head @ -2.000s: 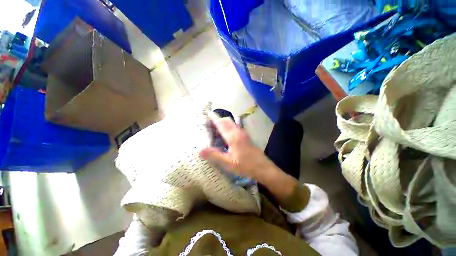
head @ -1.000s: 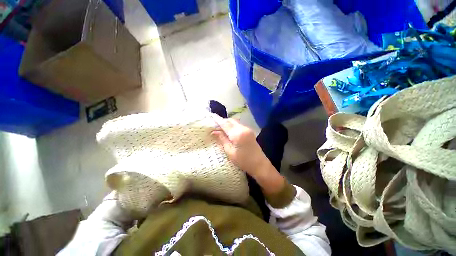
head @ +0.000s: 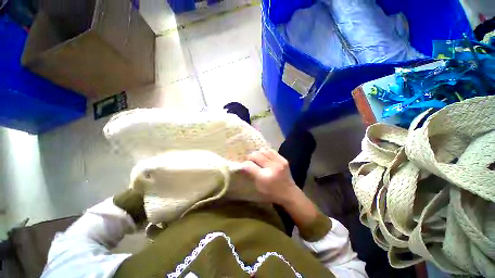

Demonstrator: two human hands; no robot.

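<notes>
A cream woven straw bag (head: 184,130) lies across my lap, its body folded and a rounded flap or opening facing me. A thin cream cord or edge curves down over its near side. My right hand (head: 270,172) pinches the bag's right edge between thumb and fingers. My left hand is hidden behind or inside the bag's left part; only the olive cuff and white sleeve show at lower left.
A heap of cream braided straps (head: 412,184) lies on the table at right, with shiny blue ribbon-like pieces (head: 423,89) behind it. A blue bin (head: 279,76) holds pale-blue bundles (head: 347,32). A cardboard box (head: 103,57) and another blue bin (head: 43,103) stand at upper left.
The bag's near part has lifted and opened out towards me. My right hand, open over the bag two seconds ago, now pinches its edge lower and nearer my body.
</notes>
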